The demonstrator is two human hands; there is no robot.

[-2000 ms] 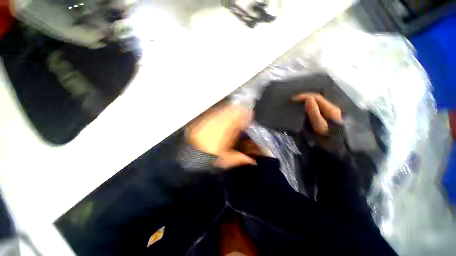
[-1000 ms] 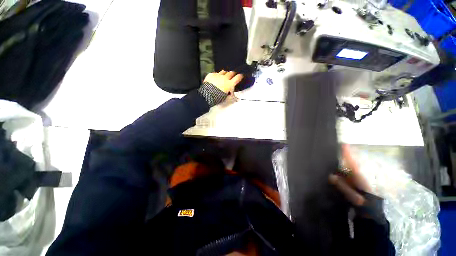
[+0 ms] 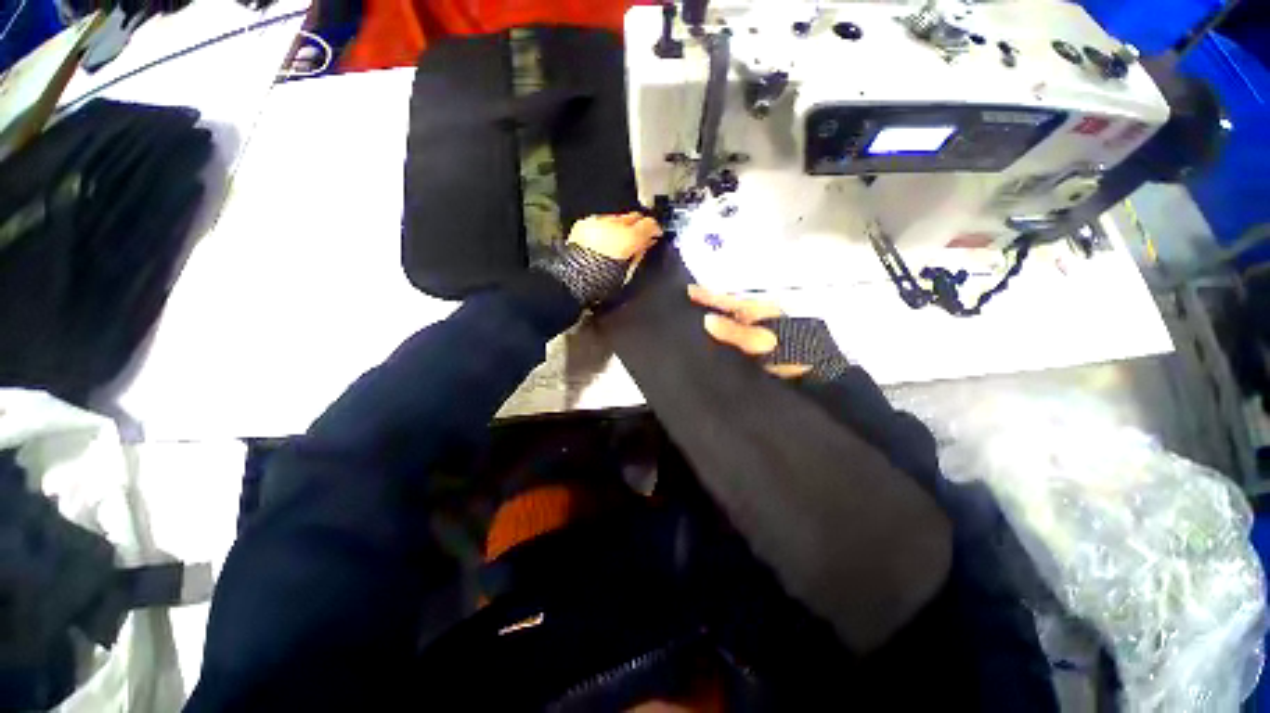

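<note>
The black back panel (image 3: 467, 167) lies flat on the white table, left of the sewing machine (image 3: 961, 139), with a camouflage webbing band (image 3: 535, 153) and a black strap across it. My left hand (image 3: 613, 237) rests at the panel's lower right corner, fingertips close to the presser foot area. A long dark gusset strip (image 3: 794, 488) runs from there down across my lap, its rounded end at the lower right. My right hand (image 3: 745, 332) holds the strip's right edge near its upper end. The needle is too small to make out.
A stack of dark panels (image 3: 98, 237) lies at the table's left. A white sack (image 3: 126, 557) with black pieces is at lower left. A clear plastic bag (image 3: 1142, 515) is at lower right. Orange-red fabric (image 3: 474, 25) lies behind the table. A black jointed metal piece (image 3: 947, 290) sits right of the needle.
The gusset strip's upper end has moved left to the needle area, with my right hand now beside it. My left hand stays at the panel corner. The view has shifted slightly.
</note>
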